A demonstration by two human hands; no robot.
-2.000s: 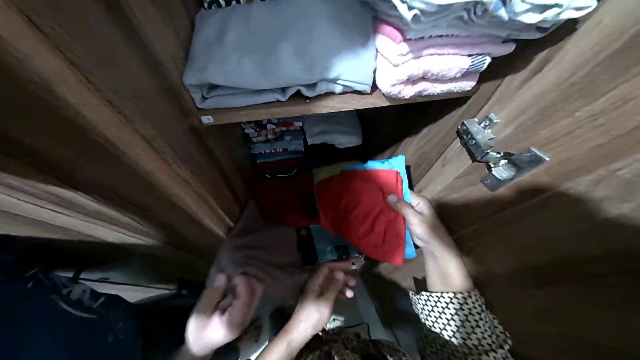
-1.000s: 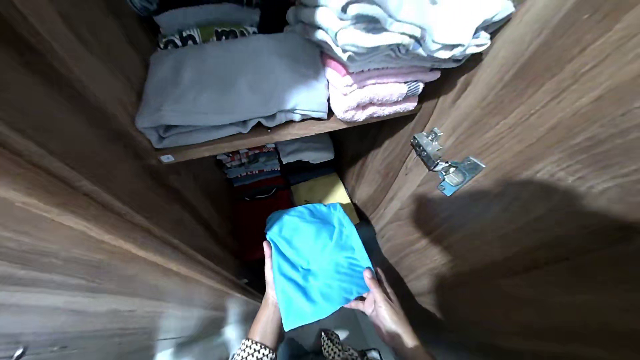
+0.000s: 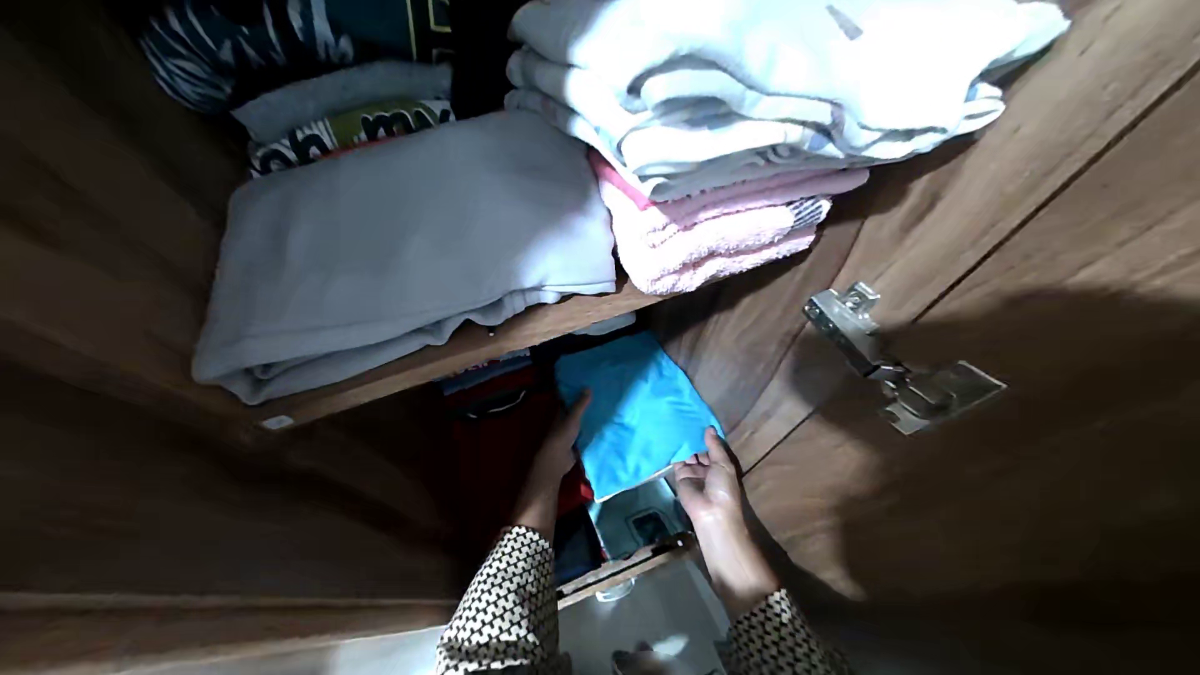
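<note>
A folded bright blue cloth (image 3: 639, 412) lies on the lower shelf of a wooden wardrobe, at its right side. My left hand (image 3: 562, 445) is at the cloth's left edge, its fingers partly in shadow. At the cloth's front right corner is my right hand (image 3: 708, 473), fingers curled at the edge, thumb raised. To the left of the blue cloth, red folded clothing (image 3: 506, 441) rests in the dark. Whether the yellow cloth seen earlier lies beneath the blue one is hidden.
The upper shelf, with its wooden front edge (image 3: 375, 389), holds a grey folded blanket (image 3: 403, 244), pink towels (image 3: 712, 234) and white folded cloths (image 3: 769, 84). A metal hinge (image 3: 891, 366) juts from the right door. Below is a pale teal item (image 3: 637, 520) near the lower shelf's edge.
The blue cloth has moved from in front of the lower shelf into it, between my two hands. Earlier, a red cloth lay over it in my right hand, and another person's hands were near.
</note>
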